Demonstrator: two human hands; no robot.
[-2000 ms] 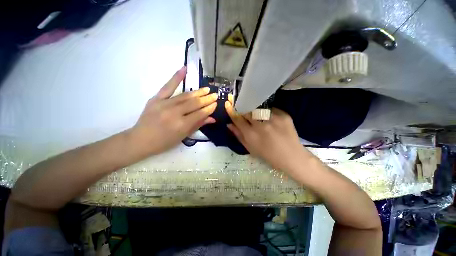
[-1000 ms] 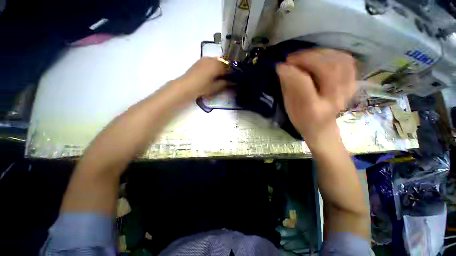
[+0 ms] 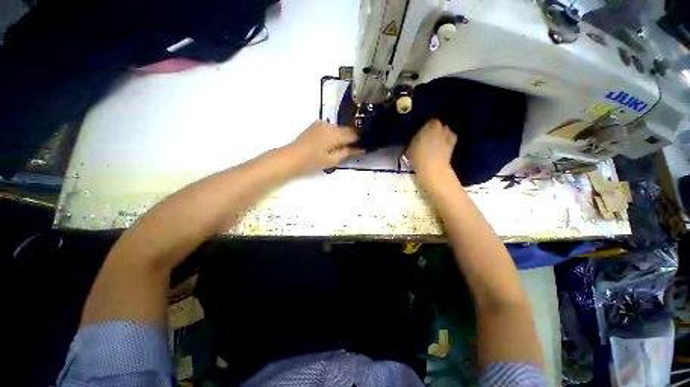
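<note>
The dark garment piece [image 3: 488,125] lies under the arm of the white JUKI sewing machine [image 3: 575,83] and reaches left to the presser foot and needle [image 3: 361,116], lit orange. My left hand [image 3: 329,145] grips the cloth edge just in front of and left of the needle. My right hand [image 3: 433,146] is closed on the cloth right of the needle, with a small metallic glint at its finger side that is too small to name. The fingertips of both hands are partly hidden.
A dark garment pile [image 3: 136,45] with a pink strip [image 3: 170,66] lies at the back left. Brown paper pieces [image 3: 607,194] lie at the table's right end. The worn table edge [image 3: 325,219] runs before me. Clear plastic bags [image 3: 639,280] and blue cloth [image 3: 548,255] are at lower right.
The view has shifted to show more of the machine. The right hand rose over the bunched cloth, then came down nearer the needle. The cloth now lies flatter under the machine arm.
</note>
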